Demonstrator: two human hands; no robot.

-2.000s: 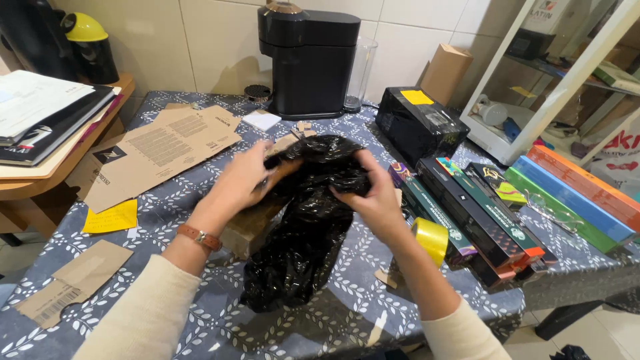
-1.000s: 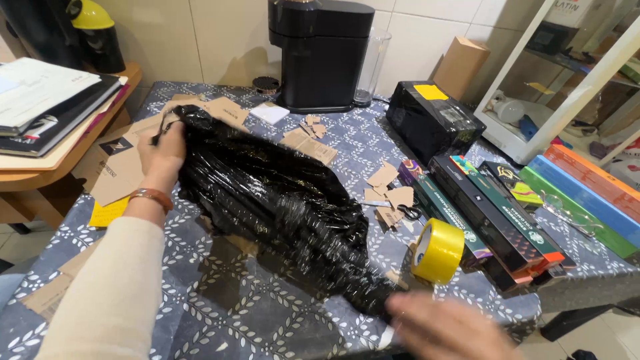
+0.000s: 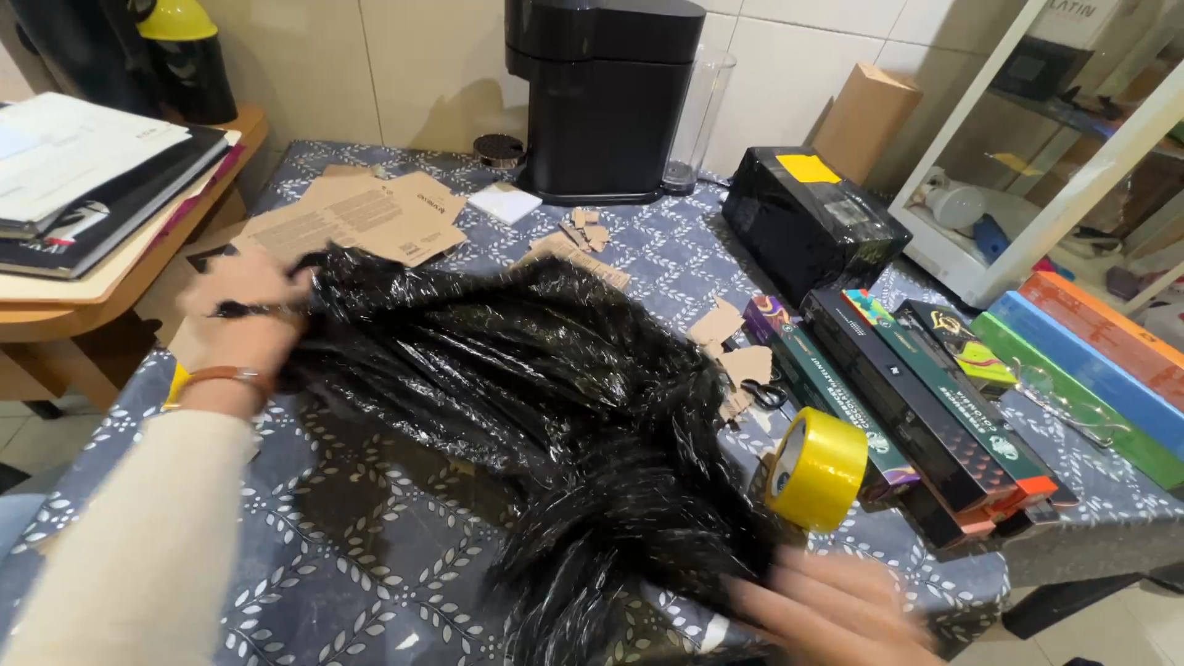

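Observation:
A black plastic bag [image 3: 518,370] stretches across the patterned tablecloth between my hands. At its upper left end, my left hand [image 3: 245,301], with a brown bracelet at the wrist, grips the plastic. Blurred at the lower right, my right hand [image 3: 832,606] is at the other end of the bag; whether its fingers are closed on the plastic cannot be told. A roll of yellow tape [image 3: 819,470] stands just above my right hand. Behind it are scissors [image 3: 766,395] with dark handles, partly hidden, beside torn cardboard pieces [image 3: 717,326]. Whatever lies under the bag is hidden.
Flattened cardboard [image 3: 370,217] lies behind the bag. A black coffee machine [image 3: 601,102] stands at the wall, with a black-wrapped box [image 3: 814,222] to its right. Coffee capsule boxes [image 3: 916,407] and eyeglasses [image 3: 1064,407] are at the right. Papers [image 3: 83,166] are stacked at the left.
Two seconds ago the bag was bunched between both hands above a cardboard piece. My hands have moved apart, left hand to the left and right hand to the lower right, and the bag is spread out.

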